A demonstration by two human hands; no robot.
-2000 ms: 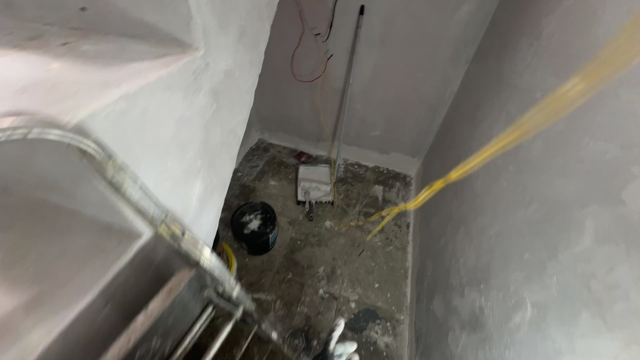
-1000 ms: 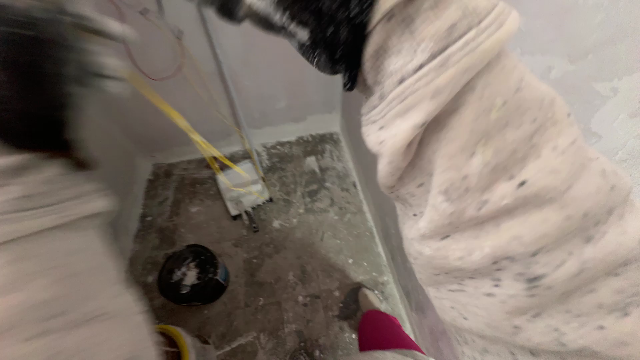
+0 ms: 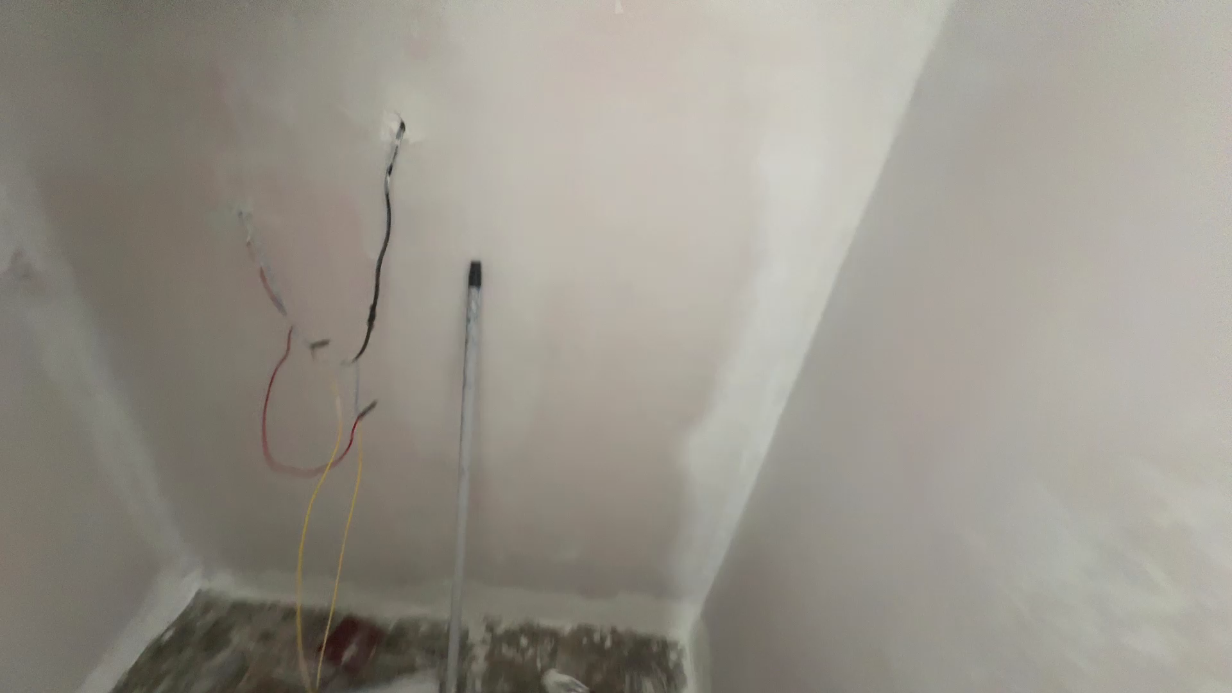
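Observation:
Neither of my hands shows in the head view. A pole (image 3: 466,462) with a black end cap leans upright against the plastered back wall (image 3: 597,337). Left of it, a black cable (image 3: 386,221) comes out of a hole in the wall. A red wire (image 3: 266,414) hangs in a loop beside it, and thin yellow wires (image 3: 303,539) run down to the floor. At the bottom edge, part of a whitish flat object (image 3: 409,682) lies near the pole's foot, mostly cut off by the frame.
A plastered wall (image 3: 962,385) rises close on the right, and another (image 3: 67,423) stands on the left. The stained floor (image 3: 231,640) shows along the bottom, with a dark red object (image 3: 350,643) near the back wall.
The view has tilted up to the back wall. Both gloved hands and the light speckled sleeves, in view a second ago, are out of frame, as is the black bucket.

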